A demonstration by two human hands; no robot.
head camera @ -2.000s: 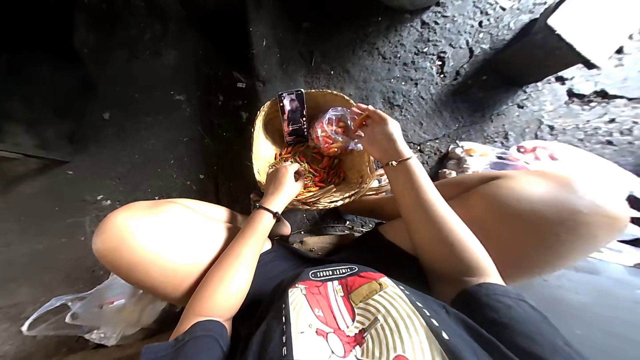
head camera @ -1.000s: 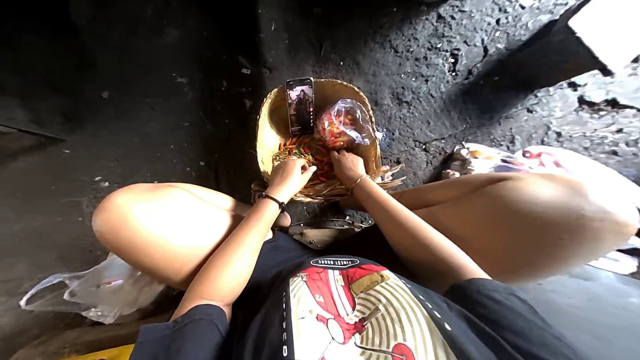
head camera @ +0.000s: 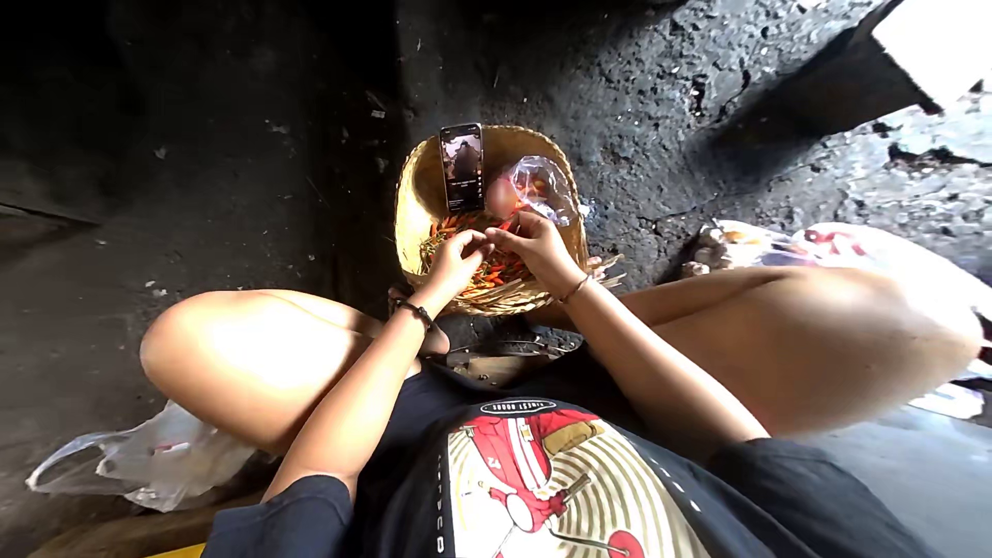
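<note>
A woven basket [head camera: 411, 205] stands between my knees, with red and orange chili peppers [head camera: 496, 275] in its bottom. Over the peppers, my left hand [head camera: 459, 262] and my right hand [head camera: 536, 246] meet at the fingertips, thumbs and forefingers pinched; something small, likely a chili pepper, seems to be between them, but the fingers cover it. A clear plastic bag [head camera: 542, 186] holding red peppers rests inside the basket at the right. A smartphone [head camera: 463, 167] with its screen lit leans upright against the basket's far left wall.
A translucent plastic bag [head camera: 174, 457] lies on the dark, rough floor beside my left knee. Beyond my right leg is a white plastic bag with red print [head camera: 845, 244]. A block with a bright top [head camera: 876, 77] stands at the upper right.
My right hand was at the clear bag two seconds ago, then came down to the peppers. Both hands have since come together, fingertips meeting above the pile.
</note>
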